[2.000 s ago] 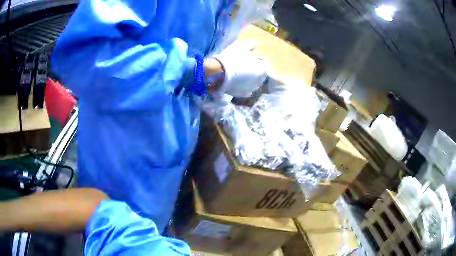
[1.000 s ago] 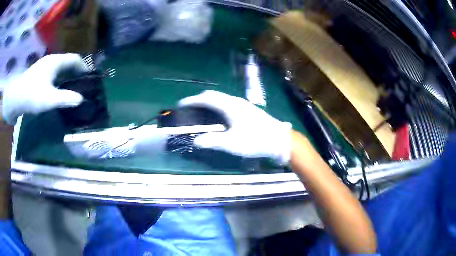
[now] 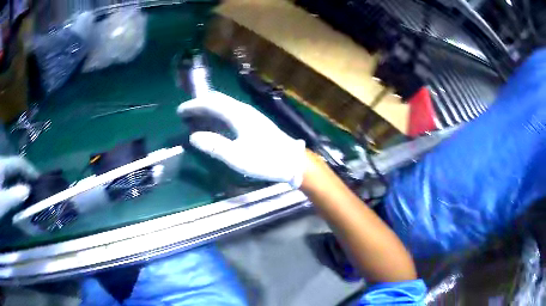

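Note:
A long white metal bracket (image 3: 78, 192) stands edge-on on the green mat, slanting up to the right. Two black fans, one near its left end (image 3: 52, 184) and one farther right (image 3: 123, 154), sit against it, with shiny wire guards (image 3: 130, 184) on the near side. My left hand (image 3: 15, 184), white-gloved, is cut off by the left edge beside the left fan; its grip is unclear. My right hand (image 3: 239, 140), white-gloved, is beyond the bracket's right end, thumb and fingers apart around a blurred dark area; no held thing can be made out.
A white tube (image 3: 199, 76) lies just beyond my right hand. The black screwdriver (image 3: 293, 115) lies beside a brown carton (image 3: 353, 75). Clear bags (image 3: 114, 39) are at the back left, thin tweezers (image 3: 126, 110) nearer. A blue-clothed person (image 3: 461, 179) is at right, beside the metal bench edge (image 3: 179, 230).
The view has swung from a person and cartons to the bench, then right. My right hand has moved off the right-hand fan, past the bracket's end. The left fan now sits at the bracket.

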